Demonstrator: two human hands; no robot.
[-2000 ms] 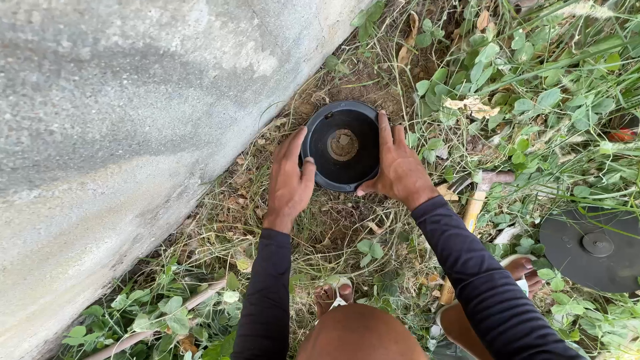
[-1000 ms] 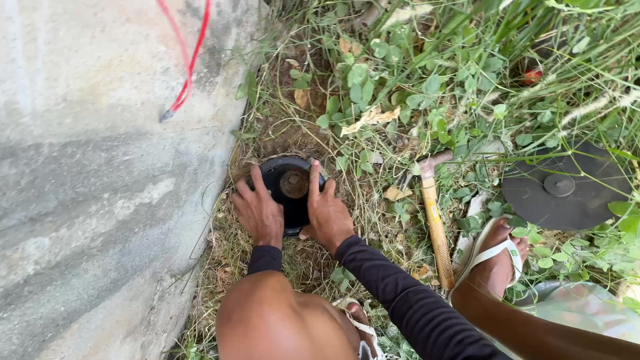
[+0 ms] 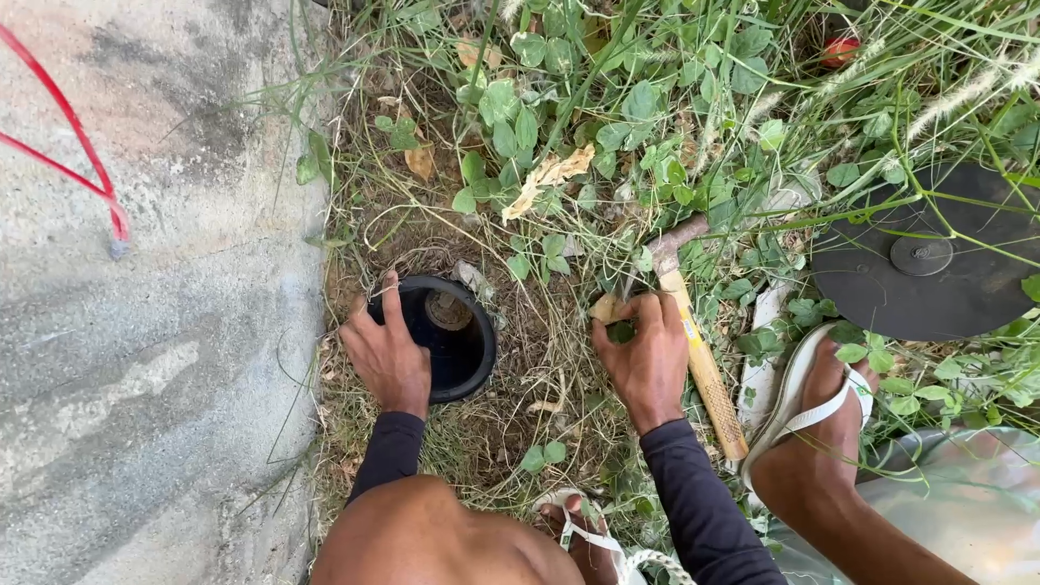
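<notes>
A black round plastic pot or housing sits on the ground beside the wall, its open top facing up and a brownish round piece visible at its bottom. My left hand rests on its left rim, fingers spread over the edge. To the right, my right hand is low at the ground with thumb and fingertips drawn together near a dry leaf; whether something thin is pinched there is unclear. Just right of that hand lies a hammer with a yellowish wooden handle and a rusty head.
A rough concrete wall with red painted lines fills the left side. At the right lies a black round disc with a central knob, partly under grass. My sandalled feet and a translucent plastic bag are at the lower right.
My right hand has left the black pot and moved right, beside the hammer. My left hand stays at the pot's left rim.
</notes>
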